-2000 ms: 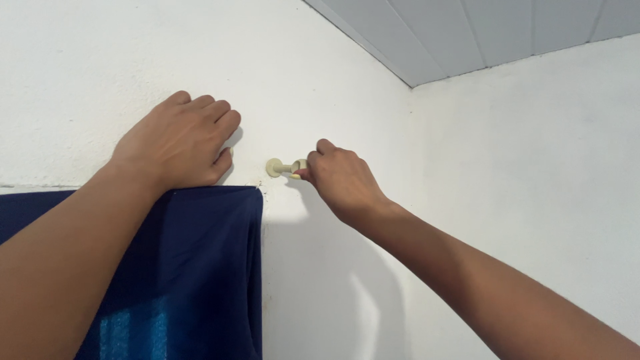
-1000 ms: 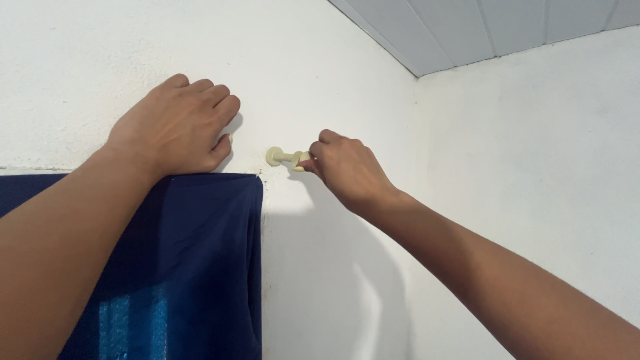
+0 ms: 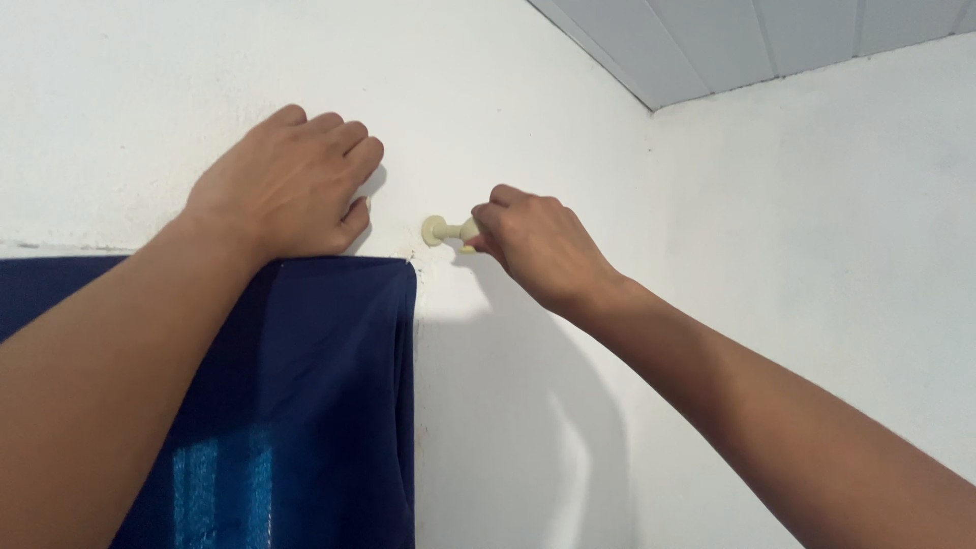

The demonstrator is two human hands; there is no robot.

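A cream curtain rod bracket stands out from the white wall, its round base against the plaster. The fingers of my right hand are closed on its outer end and hide part of it. To the left, my left hand rests with curled fingers against the wall, just above the top edge of a dark blue cloth; whether it holds anything is hidden. The cloth hangs below and left of the bracket, folded at its right edge, with light showing through its lower part.
The white wall meets a second wall at a corner on the right. A grey panelled ceiling slopes across the upper right. Shadows of an arm fall below the bracket.
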